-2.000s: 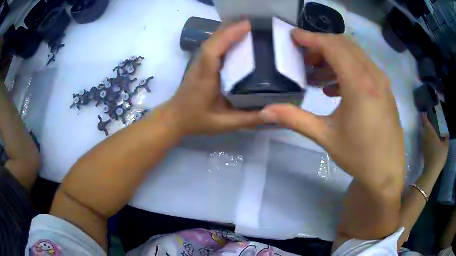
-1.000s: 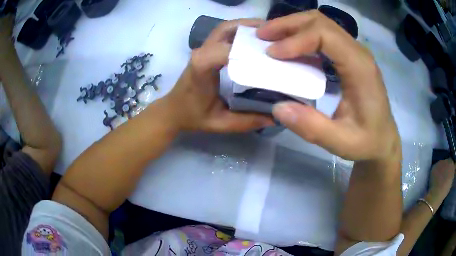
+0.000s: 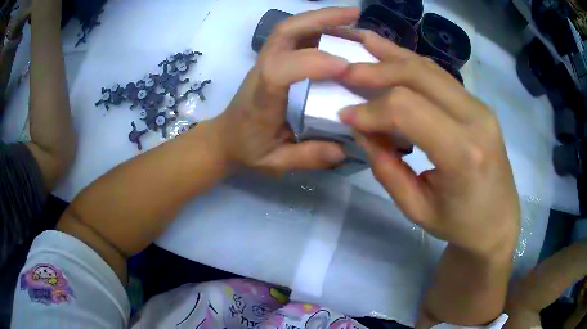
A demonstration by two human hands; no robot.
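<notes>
A small pale retail box [image 3: 325, 106] is held up over the table with its white end flap facing me. My left hand [image 3: 273, 103] grips the box from its left side, thumb below and fingers on top. My right hand [image 3: 437, 135] is at the box's right side, with its fingers and thumb pressed on the end flap. The contents of the box are hidden. Both hands are bare.
Dark three-armed brackets [image 3: 151, 93] lie in a loose pile on the white table [image 3: 212, 218]. Black housings [image 3: 444, 38] stand behind the box, and a grey cylinder [image 3: 269, 29] lies behind my left hand. Other people's arms [image 3: 50, 96] show at both sides.
The box's side flaps and dark contents were visible. The white end flap has folded over them, and my right fingers have moved onto it. The neighbour's arm at left has moved.
</notes>
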